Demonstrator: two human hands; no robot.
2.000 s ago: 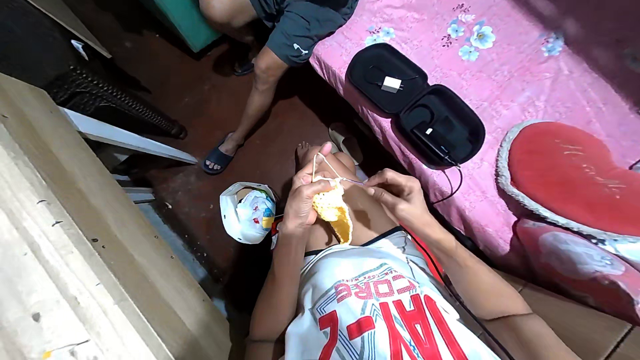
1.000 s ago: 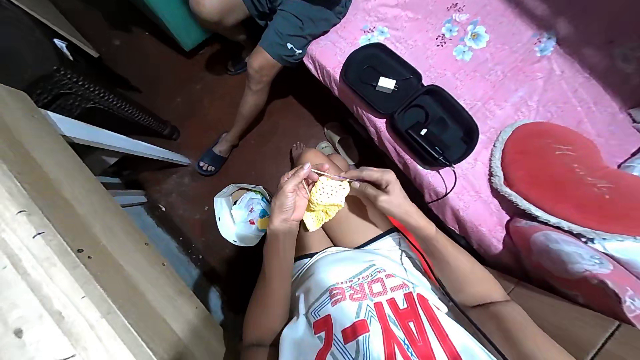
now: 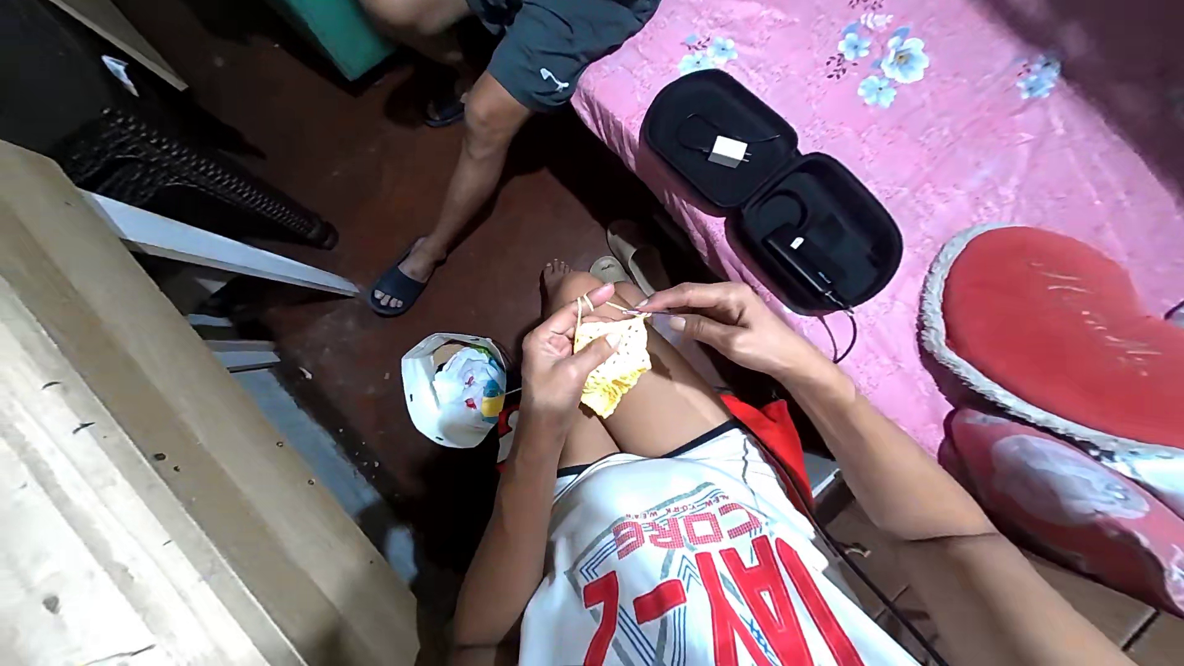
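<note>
Above my thighs, my left hand (image 3: 557, 363) pinches a piece of yellow crochet work (image 3: 614, 363) between thumb and fingers, with pale yellow yarn (image 3: 582, 307) looped round its raised forefinger. My right hand (image 3: 731, 324) grips a thin crochet hook (image 3: 638, 313), whose tip meets the upper edge of the piece. Most of the hook is hidden by the right fingers. The crochet work hangs down from the left thumb.
A white container (image 3: 421, 407) holding a plastic bag stands on the floor at left. Beyond sits another person (image 3: 486, 120). On the pink bedspread (image 3: 934, 157) lie an open black case (image 3: 782, 199) and a red heart-shaped pillow (image 3: 1045, 324). A wooden surface (image 3: 139, 444) fills the lower left.
The hands were close together over the crochet work one second ago; now the right hand is farther from the left. The left forefinger is raised with yarn round it.
</note>
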